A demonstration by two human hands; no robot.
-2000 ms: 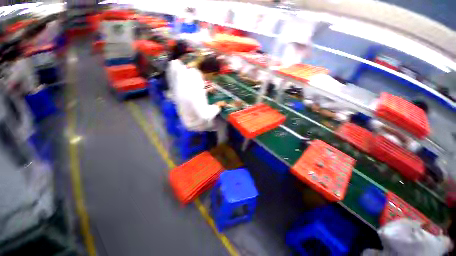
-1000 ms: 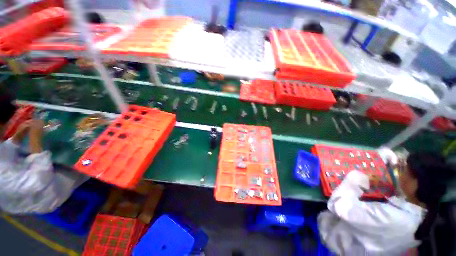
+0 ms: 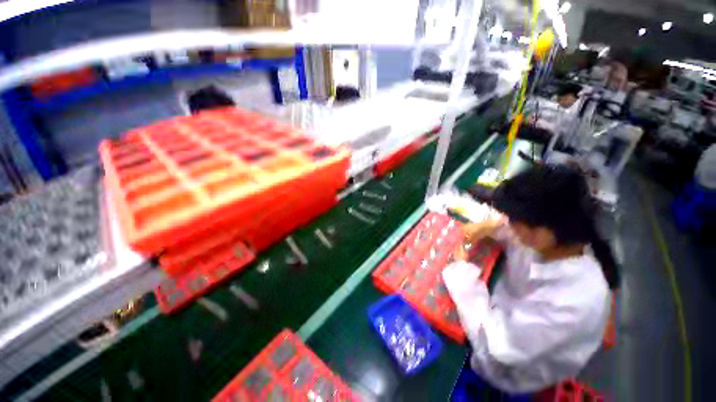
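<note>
Neither of my hands is in the picture. Nearest in front of me, a red-orange band tray (image 3: pixel 284 369) is cut off by the bottom edge, with grey parts in its pockets. A deep blue parts bin (image 3: pixel 405 334) holds small silvery pieces on the green bench. Another red-orange tray (image 3: pixel 428 271) with grey parts lies beyond it, in front of a seated worker. Stacked red-orange trays (image 3: pixel 228 177) stand at the left on a white shelf. The view is blurred.
A worker in a white coat (image 3: pixel 530 314) sits at the right with both hands over the tray. The green conveyor belt (image 3: pixel 314 263) carries several thin silvery strips. A white post (image 3: pixel 451 110) rises beside the belt. A grey aisle (image 3: pixel 644 314) with a yellow line runs at the far right.
The view has swung right and closer to the seated worker and the blue bin. The tray with dark squares and the blue stools at the left have left the picture. The stacked trays look larger.
</note>
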